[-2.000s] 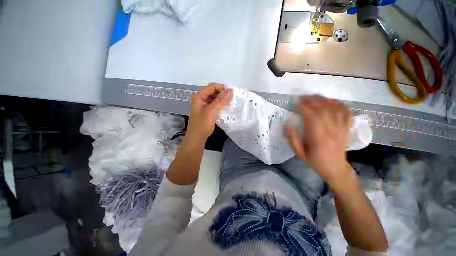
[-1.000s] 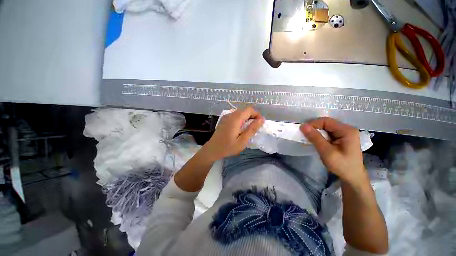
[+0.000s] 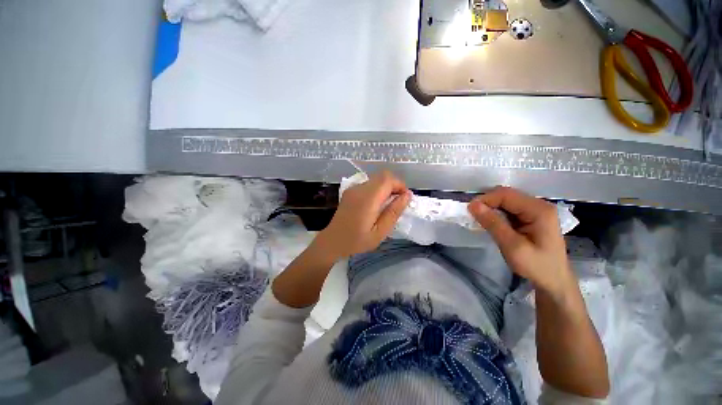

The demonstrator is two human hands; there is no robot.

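Observation:
A white eyelet fabric piece [image 3: 439, 215] is stretched between my two hands, over the lap just below the table's front edge. Its upper edge is folded or doubled into a narrow band. My left hand [image 3: 370, 212] pinches it at the left, with a small end and a loose thread sticking out past the fingers onto the ruler. My right hand [image 3: 522, 229] pinches it at the right, and a short ruffled end shows beyond that hand. The fabric under the fingers is hidden.
A grey ruler strip [image 3: 317, 150] edges the table. The sewing machine bed [image 3: 522, 67] is lit at upper right, with red-and-yellow scissors [image 3: 645, 79] beside it. White fabric [image 3: 229, 9] lies at upper left. White heaps [image 3: 182, 213] and lilac strips [image 3: 212, 312] hang below the edge.
Compared with two seconds ago, the broad hanging piece is now a narrow folded band, and my hands are lower, off the ruler. Since one second ago they barely moved; the view shifted slightly.

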